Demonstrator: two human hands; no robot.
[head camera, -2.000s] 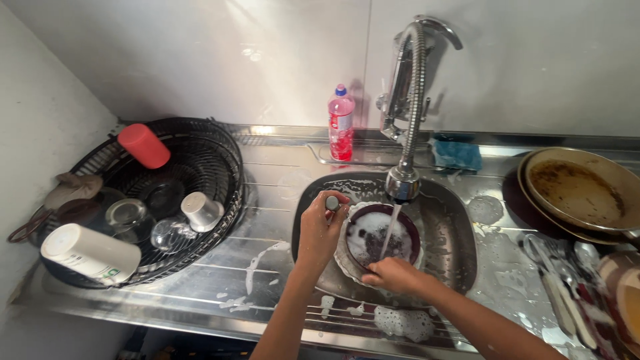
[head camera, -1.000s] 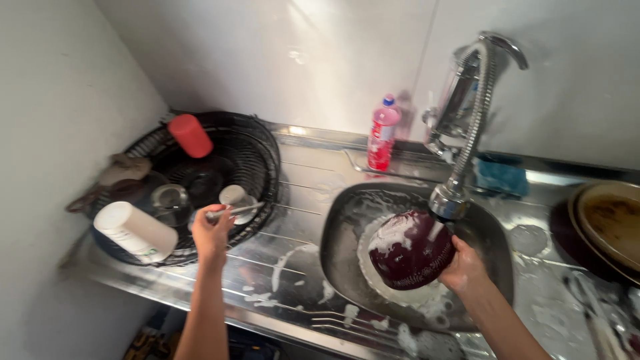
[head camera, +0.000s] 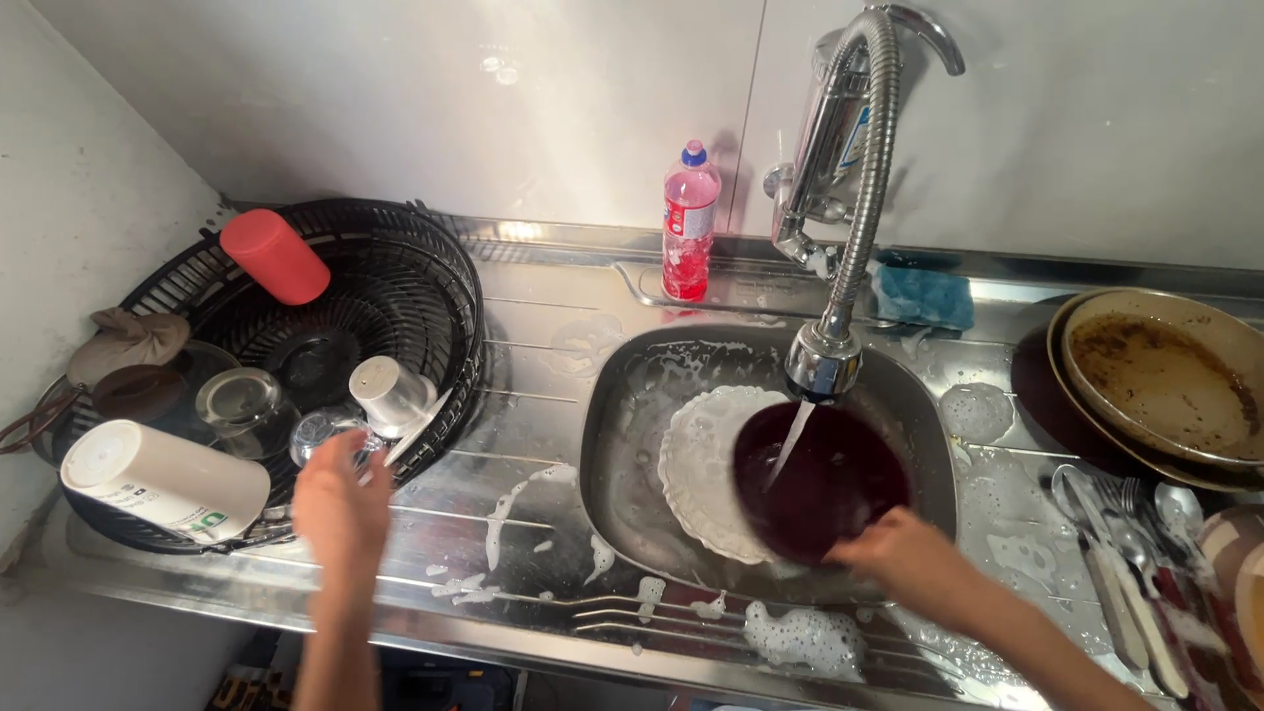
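Observation:
My right hand (head camera: 894, 553) grips the rim of a dark purple bowl (head camera: 839, 484), tilted under the water running from the faucet head (head camera: 824, 363). Below the bowl a white plate with a scalloped rim (head camera: 706, 474) lies in the metal sink basin (head camera: 617, 523). My left hand (head camera: 344, 494), slightly blurred, is at the front edge of the black drying basket (head camera: 464, 296), fingers apart, beside a clear glass (head camera: 331, 430). A light-coloured utensil (head camera: 420, 430) leans in the basket by a small metallic cup (head camera: 390, 393). Nothing shows clearly in the left hand.
The basket also holds a red cup (head camera: 275, 257), a white cup (head camera: 163, 482) and another glass (head camera: 240, 405). A pink soap bottle (head camera: 689, 232) and a blue sponge (head camera: 923, 296) stand behind the sink. At right are stacked dirty pans (head camera: 1165, 375) and cutlery (head camera: 1126, 553).
The long thin utensil my left hand held over the basket one second ago now rests in it, and that hand is free. The bowl, foamy before, now faces the water stream with little foam showing.

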